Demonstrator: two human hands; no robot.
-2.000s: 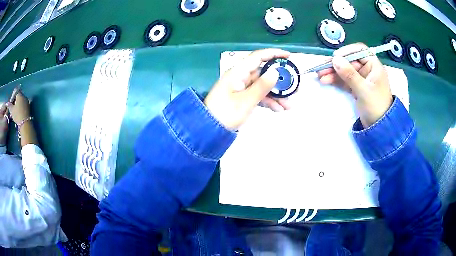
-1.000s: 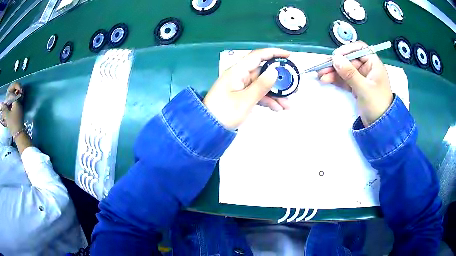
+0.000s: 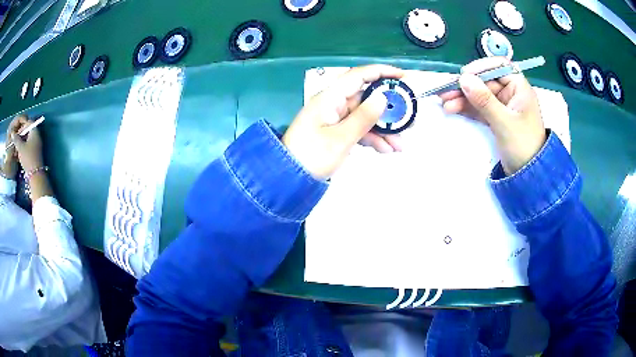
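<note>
My left hand holds a round speaker unit, black-rimmed with a bluish centre and white arcs, thumb on its face, over the white work sheet. My right hand holds silver tweezers like a pen. Their tip points left, close to the disc's right rim; whether it touches cannot be told. Several curved adhesive pieces lie at the sheet's front edge. The sheet has a tiny circle and faint marks at its lower right.
A whitish strip of arcs lies left of the sheet. Beyond the bench edge, the green conveyor belt carries spaced discs. At the far left, another person in white holds a slim white tool.
The discs on the belt have moved to the right. The disc in my left hand is turned slightly. The other person's hands and arm have shifted. My hands are almost still.
</note>
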